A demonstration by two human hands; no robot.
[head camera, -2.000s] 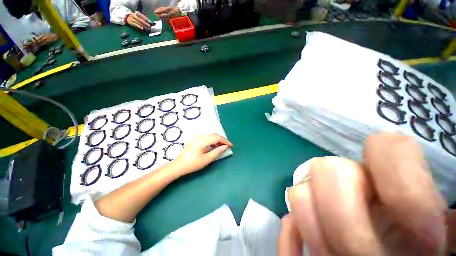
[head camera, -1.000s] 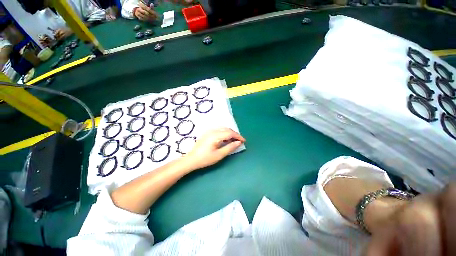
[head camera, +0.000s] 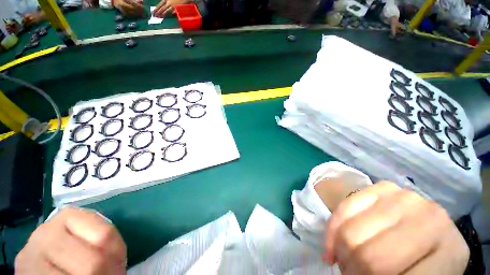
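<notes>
White foam sheets (head camera: 215, 142) lie on the green bench at the left, with rows of thin black ring parts (head camera: 141, 160) on top; the sheet's right side is bare. A thick white sheet stack (head camera: 344, 70) stands at the right with more black rings (head camera: 431, 139) on it. My left hand (head camera: 72, 244) is at the bottom left, below the left sheets, with its fingers curled. My right hand (head camera: 395, 233) is at the bottom right, in front of the stack, also curled. Both are close to the camera and cut by the lower edge; whether they hold anything is hidden.
A black box (head camera: 20, 177) stands at the left by a yellow post (head camera: 15, 114). Behind the bench runs a green conveyor (head camera: 242, 62) with yellow tape and a few small dark parts (head camera: 189, 43). Across it are a red bin (head camera: 188, 17) and other people's hands (head camera: 172, 6).
My left hand has left the left sheets and come back to the bottom left. My right hand has moved from the bottom right corner further into view. The whole view has shifted.
</notes>
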